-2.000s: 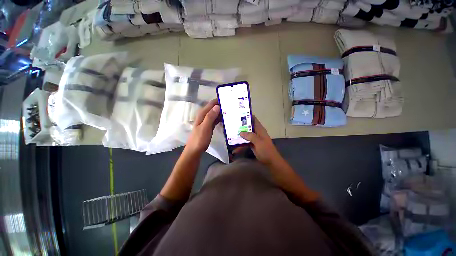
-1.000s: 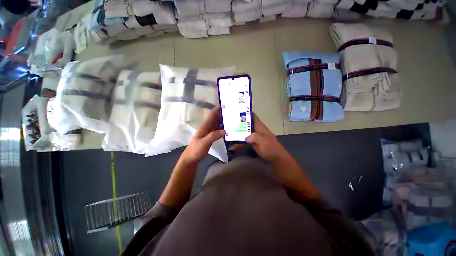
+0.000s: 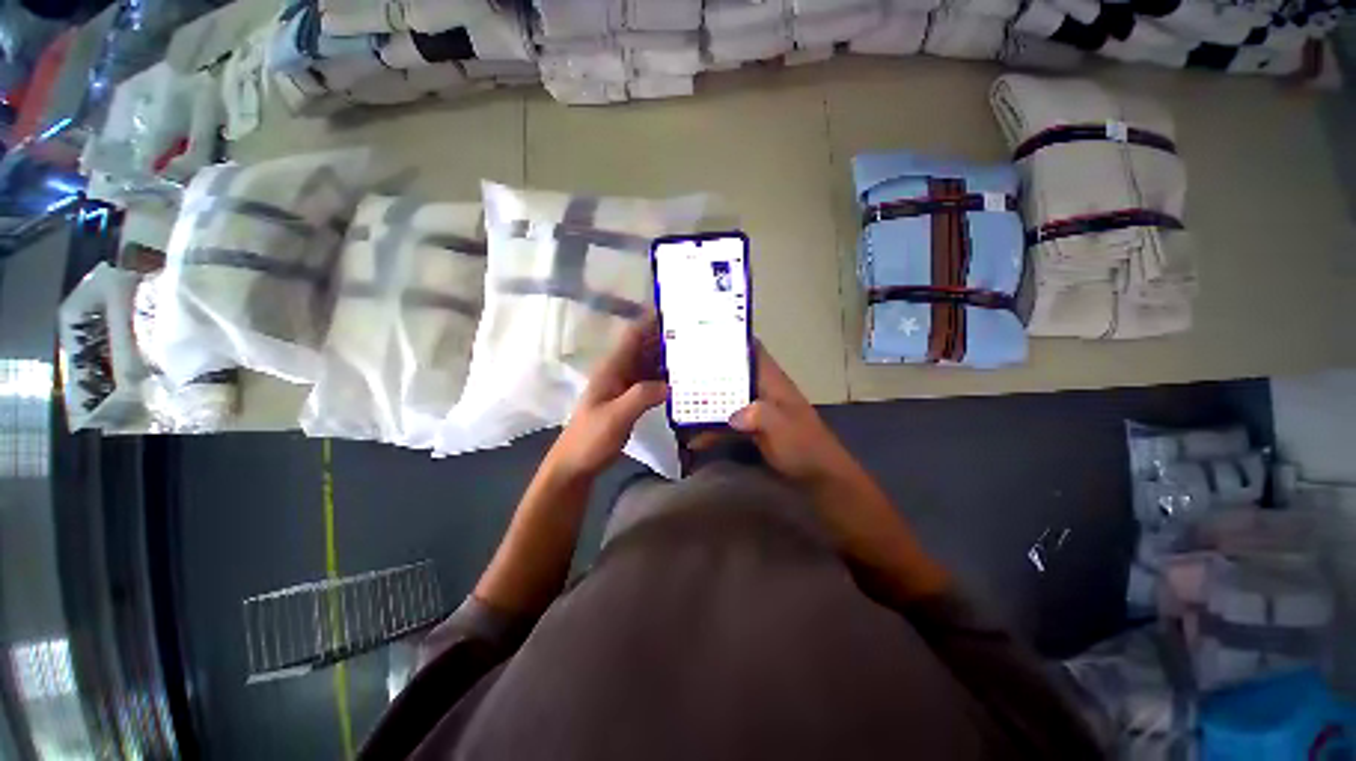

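Note:
A smartphone (image 3: 705, 327) with a lit white screen is upright in front of me, at the front edge of the beige worktable. A small grid of marks shows low on its screen. My left hand (image 3: 613, 402) holds its lower left side and my right hand (image 3: 781, 416) its lower right side, thumbs near the screen's bottom. Behind the phone lies a cream bundle in a frosted plastic bag (image 3: 558, 298). To the right lie a light-blue bundle (image 3: 907, 268) with brown-red straps and a cream folded bundle (image 3: 1108, 223) with dark straps, side by side.
More bagged bundles (image 3: 405, 305) lie in a row at left, beside a white tray of small dark parts (image 3: 92, 357). Stacked bundles (image 3: 617, 52) line the table's back. A wire rack (image 3: 345, 617) stands on the dark floor at lower left; bagged bundles (image 3: 1257, 595) lie at lower right.
The phone's screen content has changed and a grid of marks now shows at its bottom. My right thumb has moved from over the screen to its lower edge. The bundles have not moved.

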